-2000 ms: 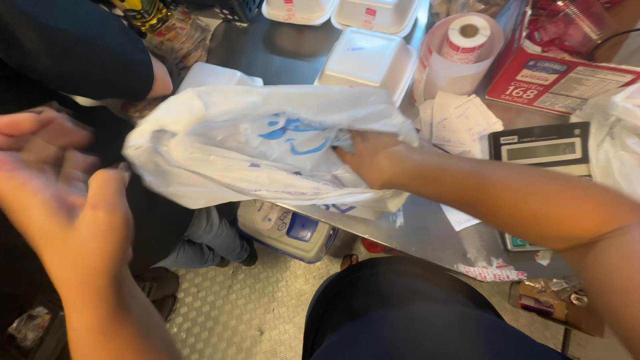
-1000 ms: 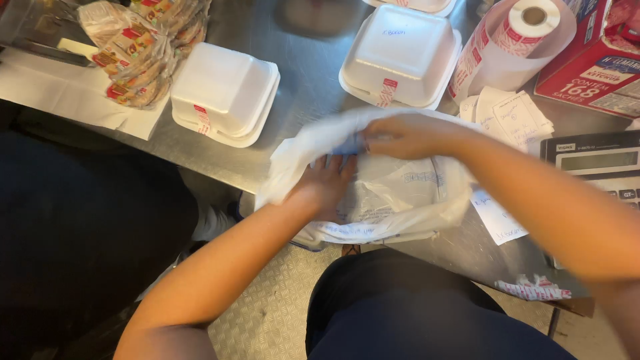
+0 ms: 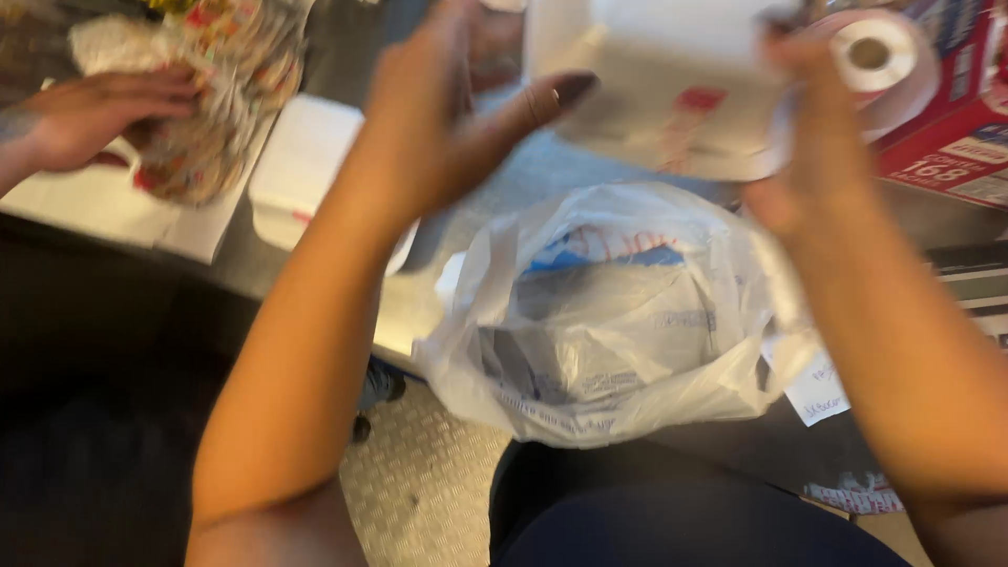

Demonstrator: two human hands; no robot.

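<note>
A white foam clamshell box [image 3: 661, 94] with a red-and-white sticker is raised over the counter, blurred by motion. My right hand [image 3: 811, 134] grips its right side. By its left side is my left hand [image 3: 465, 118], thumb stretched toward the box and fingers apart; whether it touches the box I cannot tell. Below the box, a white plastic bag [image 3: 622, 346] with blue print sits at the counter's front edge, its mouth spread wide. Another white foam box [image 3: 303, 169] stands on the counter, partly behind my left forearm.
At the left, a co-worker's hand [image 3: 118, 114] rests on plastic-wrapped food packets [image 3: 220, 102]. A label roll [image 3: 874, 59] and a red carton [image 3: 953, 134] stand at the right. A handwritten slip [image 3: 819, 386] lies beside the bag, near a partly hidden calculator [image 3: 976, 276].
My hands have left the bag and moved up; the right one now holds a foam box. The bag, flat across the front two seconds ago, is now spread open. A co-worker's hand has appeared at the left.
</note>
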